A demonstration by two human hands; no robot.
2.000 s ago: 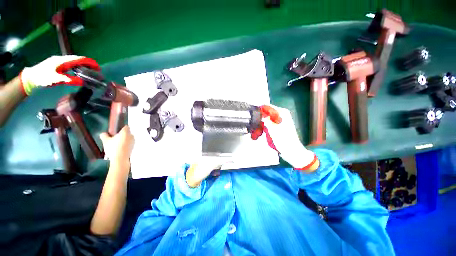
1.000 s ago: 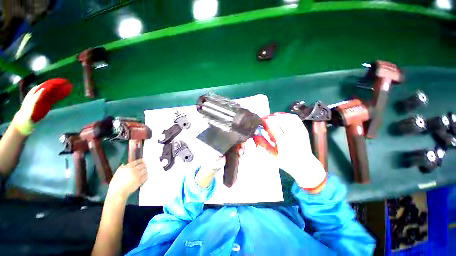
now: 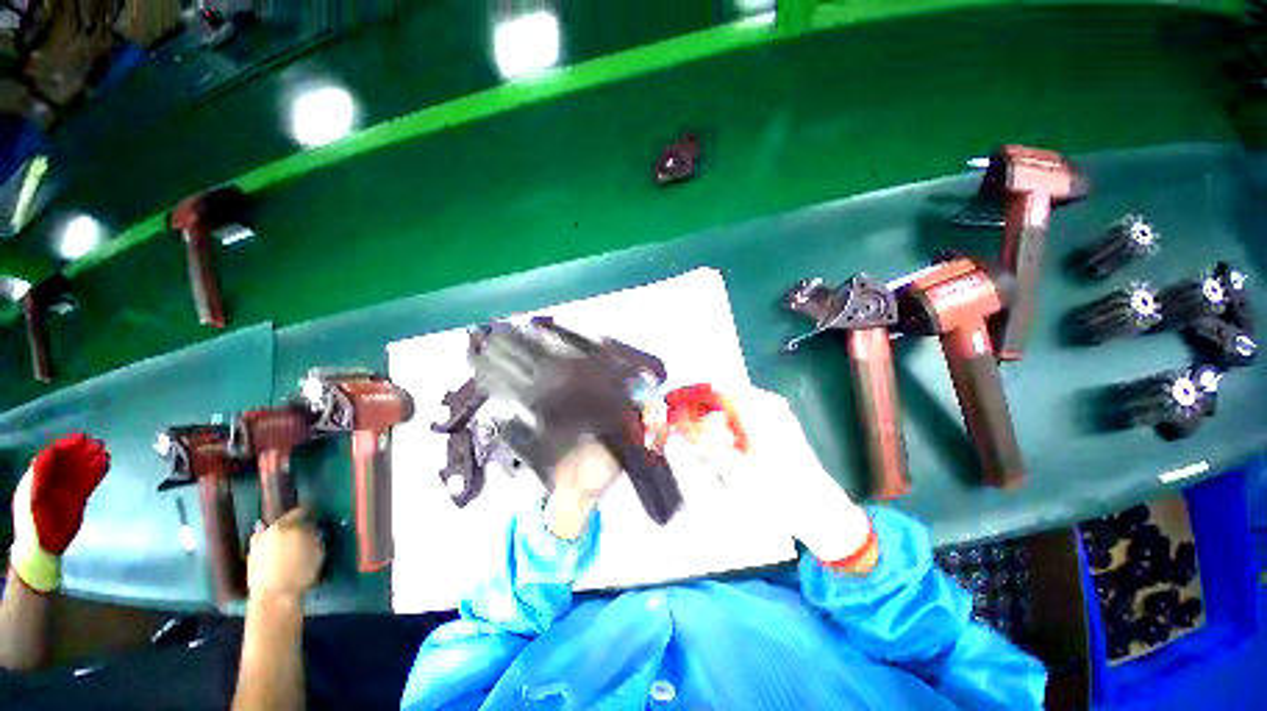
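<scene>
A handle unit with a dark head and brush roller [image 3: 556, 382] is tilted over the white work sheet [image 3: 709, 306], blurred by motion. Its dark grip [image 3: 650, 479] points down to the right. My left hand [image 3: 584, 470], without a visible glove, holds the unit from below near the head; most of its fingers are hidden. My right hand [image 3: 757, 431], in a white glove with red-orange fingers, is at the unit's right side. Its fingertips are blurred, and whether they grip anything cannot be told. Dark side arms [image 3: 461, 458] lie on the sheet's left, partly covered by the unit.
Brown handle units stand at right [image 3: 959, 299] and left [image 3: 368, 410]. Spare rollers [image 3: 1123, 308] cluster far right. A small dark part [image 3: 678, 159] lies on the green belt. Another worker's bare hand [image 3: 285, 553] and gloved hand [image 3: 67, 489] are left. A parts box [image 3: 1146, 556] is below right.
The roller, earlier held level, now sits tilted with a dark grip showing beneath it. My right hand has moved from the roller's end lower along the unit's right side. The other worker's hands have moved down.
</scene>
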